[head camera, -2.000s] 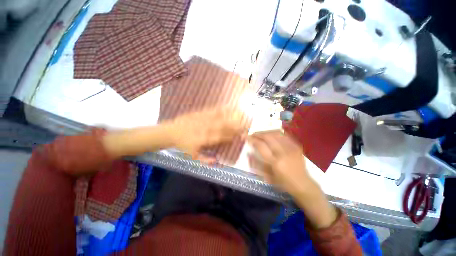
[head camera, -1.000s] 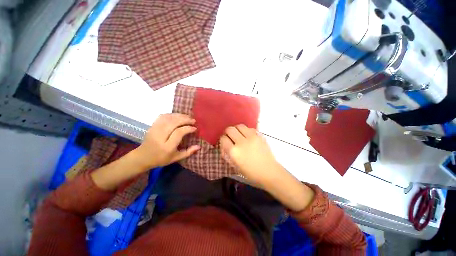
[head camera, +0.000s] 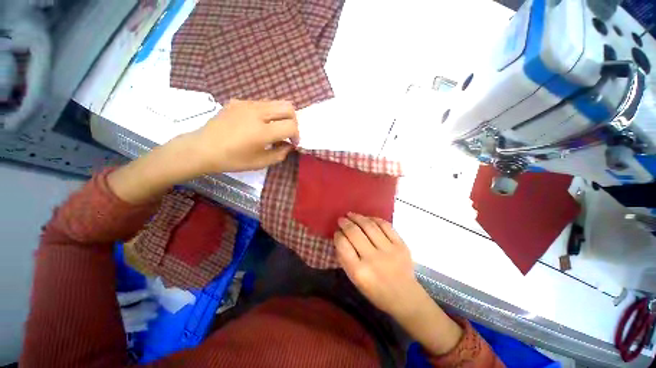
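Note:
A plaid pocket piece (head camera: 282, 208) lies at the table's front edge, partly hanging over it, with a red pocket piece (head camera: 344, 192) on top. A plaid strip shows along the red piece's top edge. My left hand (head camera: 252, 135) pinches the plaid cloth at its top left corner between thumb and fingers. My right hand (head camera: 374, 262) rests its fingertips on the lower right of the red piece; whether it grips the cloth cannot be told. The presser foot area (head camera: 503, 169) is to the right, apart from the cloth.
Loose plaid pieces (head camera: 266, 57) lie at the upper left. Waiting red pieces (head camera: 524, 215) lie right of the needle, beside a small black tool (head camera: 576, 238) and brown tab (head camera: 565, 263). Red-handled scissors (head camera: 633, 329) are far right. Finished pieces (head camera: 198, 233) lie over the blue bin (head camera: 183, 320).
The plaid piece has come away from the machine and now shows its red piece. Since one second ago, my left hand has moved up to the top left corner, and a plaid strip shows along the top.

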